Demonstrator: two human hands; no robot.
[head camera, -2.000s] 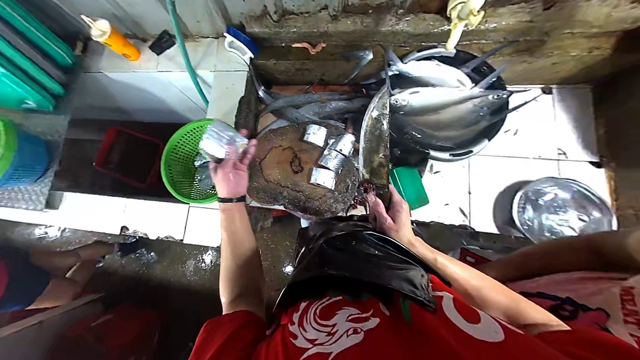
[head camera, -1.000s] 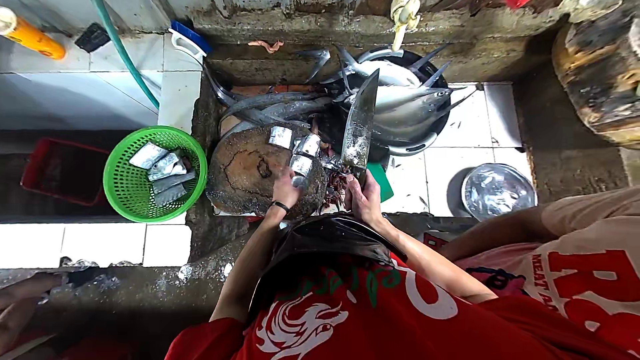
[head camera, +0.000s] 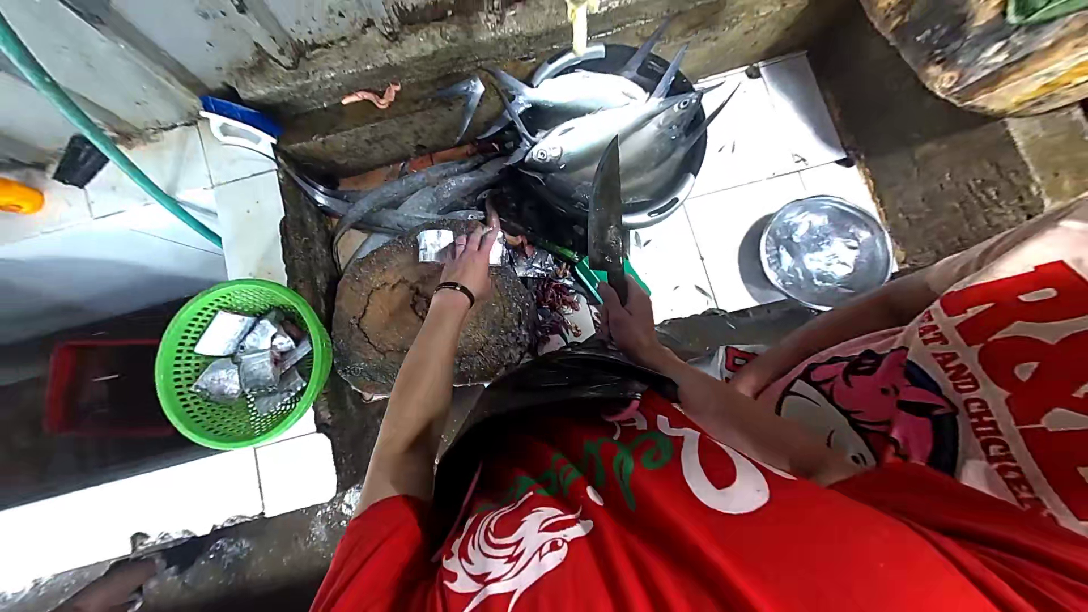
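Note:
My left hand (head camera: 467, 263) rests on silver fish pieces (head camera: 436, 246) at the far edge of a round wooden chopping block (head camera: 387, 310); its fingers cover part of them, so a firm grip cannot be made out. My right hand (head camera: 627, 319) holds a large knife (head camera: 607, 212) by its handle, blade pointing away from me, right of the block. Fish scraps (head camera: 557, 306) lie between the block and that hand. Cut fish pieces fill part of a green plastic basket (head camera: 242, 442) at left. Whole silver fish (head camera: 586, 140) lie in a black tub (head camera: 671, 208) beyond the knife.
Long slender fish (head camera: 416, 191) lie behind the block. A round metal bowl (head camera: 826, 252) sits on white tiles at right, near another person's arm (head camera: 837, 327). A blue-and-white brush (head camera: 240, 123) and a green hose (head camera: 102, 140) are at upper left. A concrete ledge (head camera: 310, 255) borders the block.
My left hand, holding fish over the green basket two seconds ago, has come back to the block; the basket now shows several pieces. The knife remains in my right hand. The view has shifted.

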